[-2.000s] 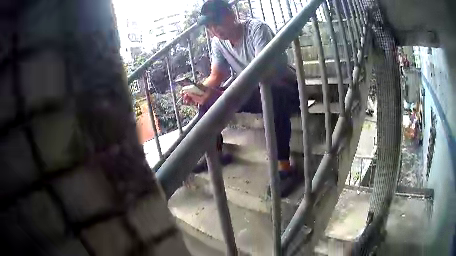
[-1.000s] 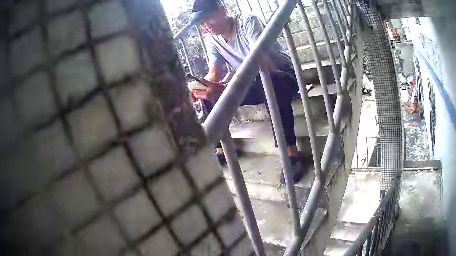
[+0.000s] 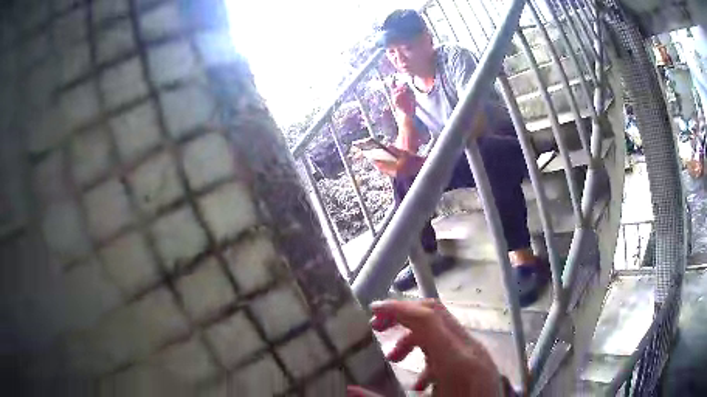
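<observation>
The tiled pillar (image 3: 178,194), with small grimy pale square tiles, fills the left side of the view. The grey-green stair handrail (image 3: 434,170) slopes down to its edge, with upright bars below. My right hand (image 3: 438,345) is at the bottom centre, bare and partly cut off by the frame. Its fingers are apart and bent towards the pillar's edge, just below the rail's lower end; it holds nothing visible. I cannot tell if the fingertips touch the tiles. My left hand is not in view.
A person (image 3: 446,101) in a dark cap sits on the concrete steps (image 3: 481,287) behind the rail, one hand raised near the face, the other holding a flat item (image 3: 377,151). A mesh-like curved column (image 3: 663,170) and lower railing (image 3: 647,360) stand at the right.
My right hand has come into view at the bottom. The seated person and rail now appear further right. The person has raised one hand near the face and lifted the head.
</observation>
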